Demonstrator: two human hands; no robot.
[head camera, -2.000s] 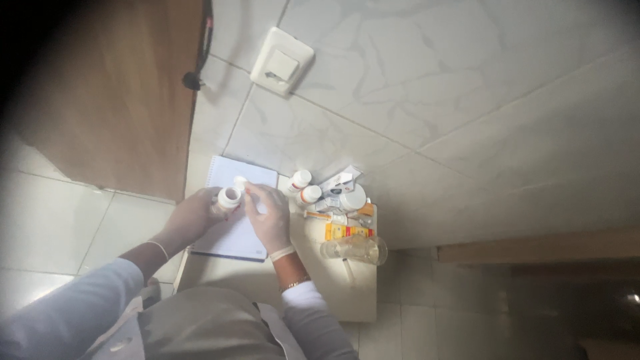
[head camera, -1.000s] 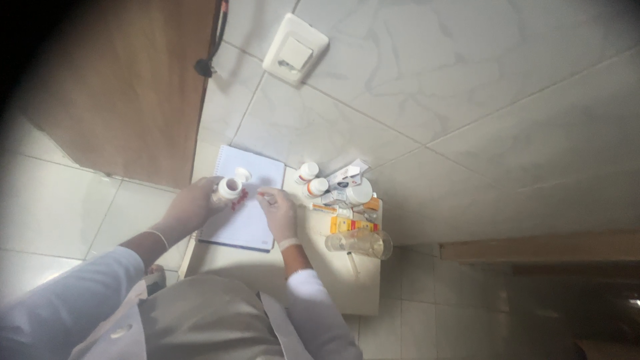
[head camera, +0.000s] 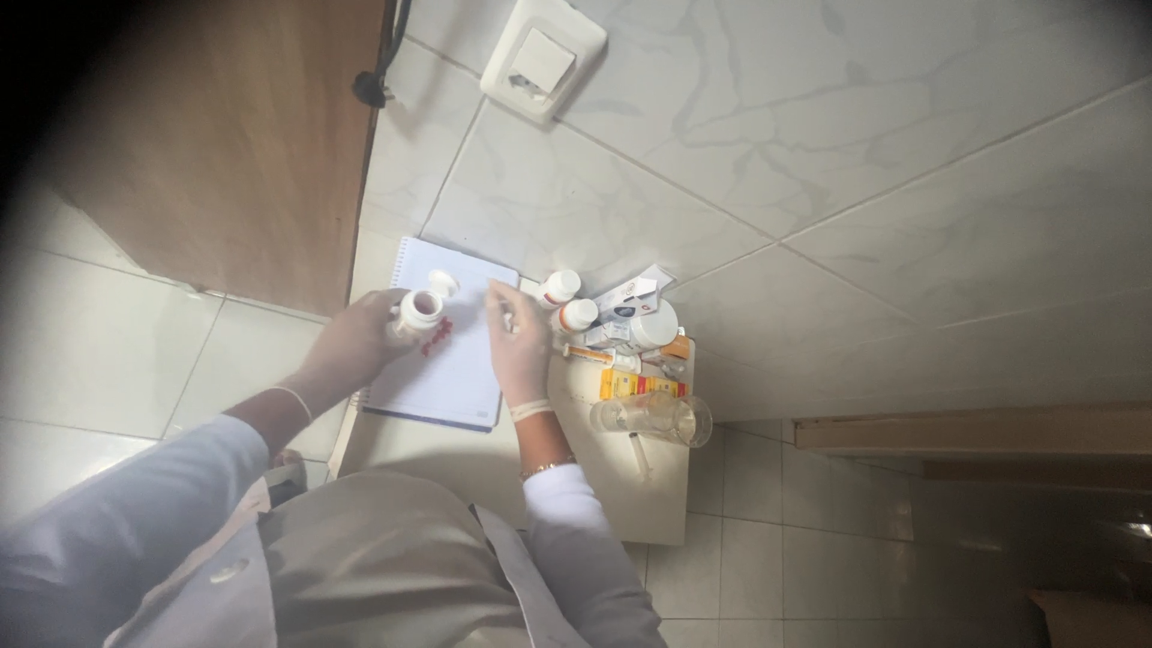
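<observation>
My left hand (head camera: 364, 333), in a thin translucent glove, is closed around an uncapped white plastic pill bottle (head camera: 420, 310) tilted with its mouth toward the camera. A white cap (head camera: 442, 283) shows just above the bottle, over the notebook. Small red pills (head camera: 438, 336) lie in a cluster on the open spiral notebook (head camera: 441, 382), right beside the bottle. My right hand (head camera: 520, 346), gloved too, is over the notebook's right edge with its fingers partly curled. Something small and white shows at its fingers; whether it is held, I cannot tell.
Right of my right hand stand two white pill bottles (head camera: 564, 286), small cartons (head camera: 634, 295) and a white round jar (head camera: 654, 326). Yellow boxes (head camera: 621, 383), a clear plastic cup (head camera: 652, 416) and a syringe (head camera: 640, 456) lie nearer me. A tiled wall (head camera: 666, 189) rises behind the white table (head camera: 621, 504).
Red pills now show on the notebook beside the bottle. My right hand has moved away to the right from the bottle. The left hand still holds the bottle. The view has come closer.
</observation>
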